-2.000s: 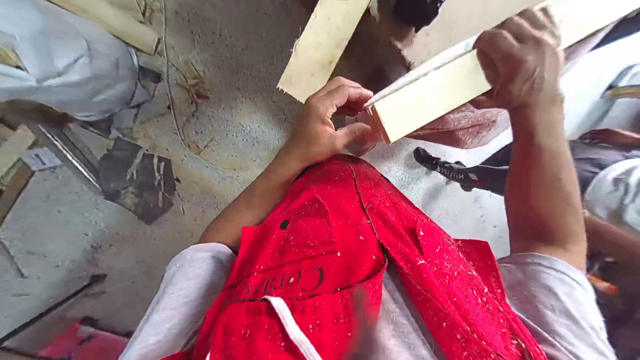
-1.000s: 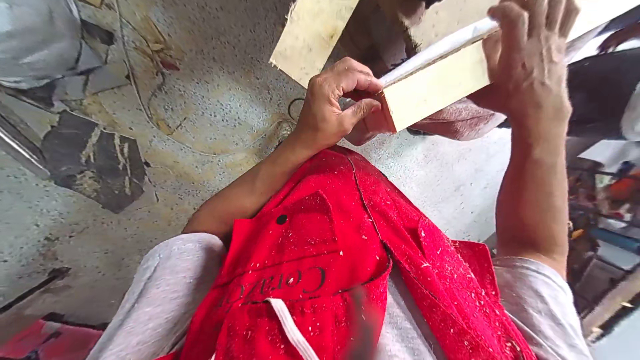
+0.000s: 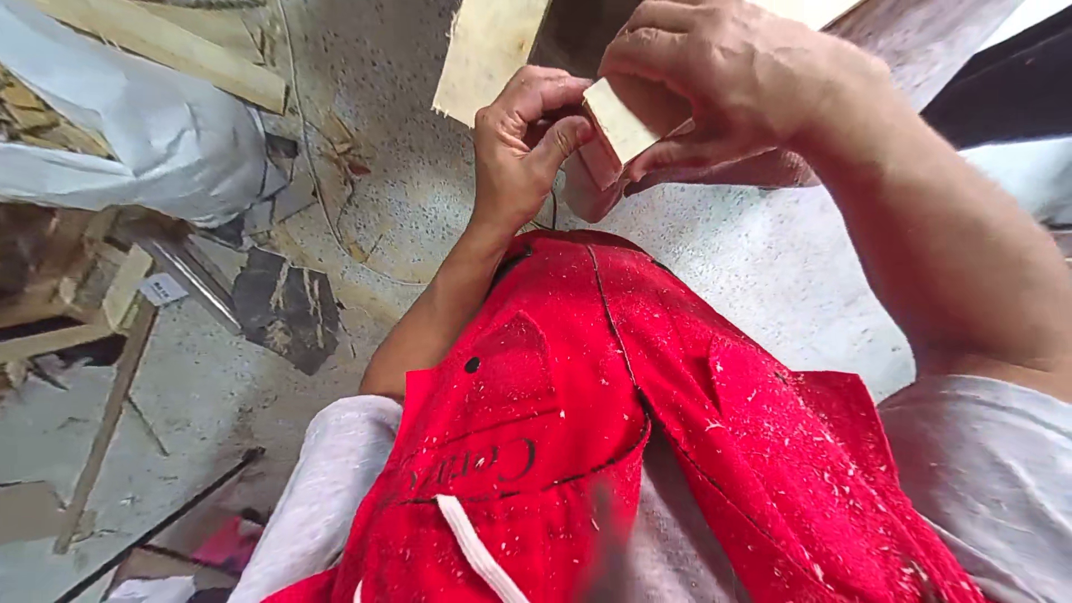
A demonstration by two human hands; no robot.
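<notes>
A pale wooden board (image 3: 621, 121) is at the top centre, its near end showing between my hands. My left hand (image 3: 532, 138) has its thumb and fingers around the reddish end edge of this board. Over the board's upper face bends my right hand (image 3: 729, 79), its fingers curled round the sides and hiding much of the wood. Another light wooden board (image 3: 490, 59) with a rough end lies just beyond my left hand. A red apron (image 3: 536, 377) dusted with wood shavings covers my front.
On the left, a white sack (image 3: 167, 126) holds wood scraps, beside a wooden plank (image 3: 184, 54). A dark broken slab (image 3: 285, 310) and a thin cable (image 3: 306, 151) lie on the speckled floor. A long thin dark rod (image 3: 167, 519) is at the lower left.
My right hand has moved left along the board, towards my left hand, and now covers part of it near its end. My left hand stays at the board's end.
</notes>
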